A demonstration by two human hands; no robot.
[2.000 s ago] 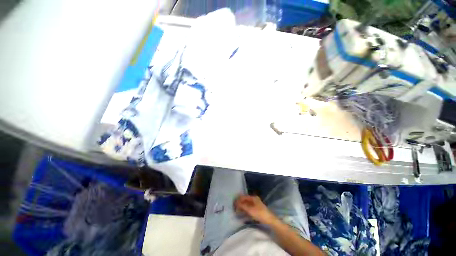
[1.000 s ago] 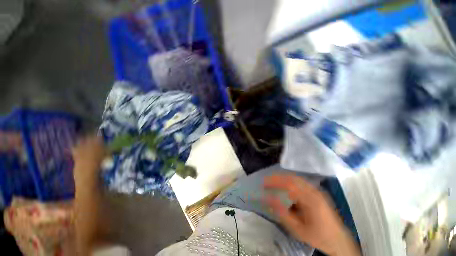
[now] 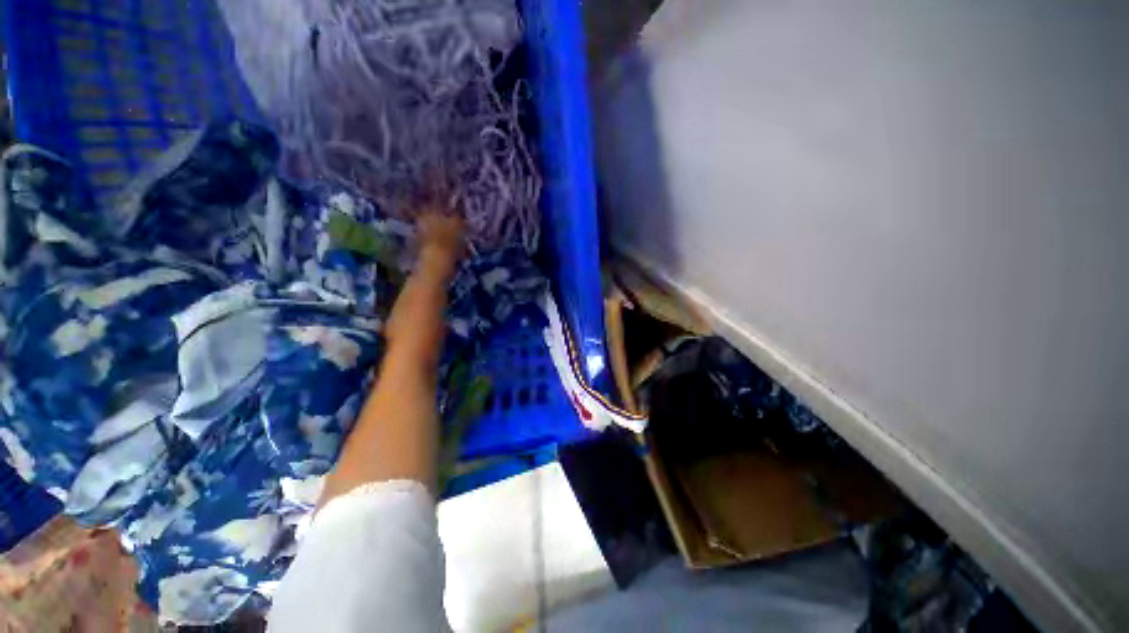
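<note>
My left hand (image 3: 440, 233) is small and blurred at the end of my outstretched forearm, over the blue crate. It is at the lower edge of a lavender-grey stringy tangle (image 3: 464, 136); whether its fingers hold anything cannot be told. A bulky heap of blue floral fabric (image 3: 235, 371) fills the left side, beside my forearm. A green strip (image 3: 357, 235) shows on the fabric left of my hand, and more green shows right of my forearm. My right hand is out of the picture.
The blue crate's wall (image 3: 567, 186) rises right of my hand. A brown cardboard box (image 3: 755, 501) with dark cloth stands lower right, under a large pale panel (image 3: 891, 247). A white flat-topped object (image 3: 520, 550) is beside my lap. Peach-pink floral fabric (image 3: 74, 579) lies bottom left.
The view has swung left and down from the sewing table to the crates. My left arm now reaches forward over the crate. My right hand has left the picture.
</note>
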